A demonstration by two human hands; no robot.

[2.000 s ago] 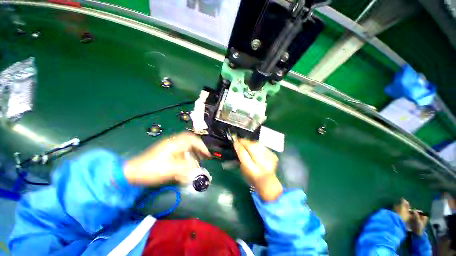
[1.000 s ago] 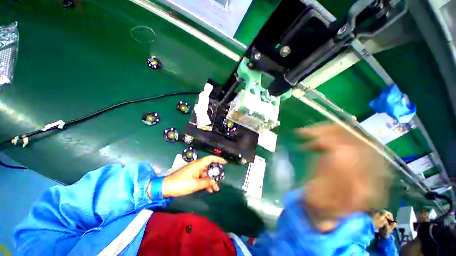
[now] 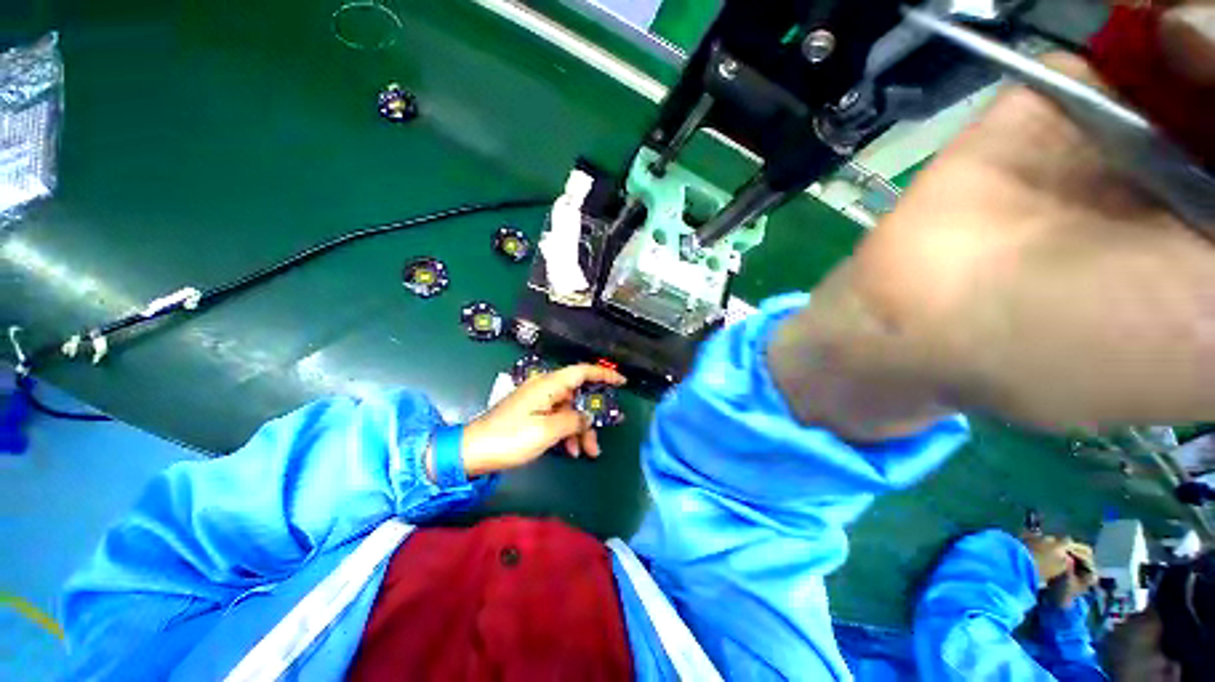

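Note:
My left hand (image 3: 540, 418) holds a round module (image 3: 597, 404) between its fingers, just in front of the test fixture (image 3: 626, 344) with its small red light. My right hand (image 3: 1053, 253) is large and blurred at the upper right, at the red grip (image 3: 1135, 67) of the lever; the fingers are partly cut off by the edge. A thin shiny tool (image 3: 1053, 83) crosses in front of it. The pale green plate (image 3: 666, 220) and clear block (image 3: 661, 296) are down over the fixture base. Whether a module lies under the block is hidden.
Several round modules (image 3: 426, 277) lie left of the fixture, one farther back. A black cable (image 3: 333, 243) runs left. White crumpled tape (image 3: 569, 240) is on the fixture's left side. A silvery bag (image 3: 29, 127) is at the far left. Another person's hands (image 3: 1062, 562) are at the lower right.
My right hand has moved up to the lever grip. The lever linkage and green plate have come down. My left hand still holds its module near the fixture front.

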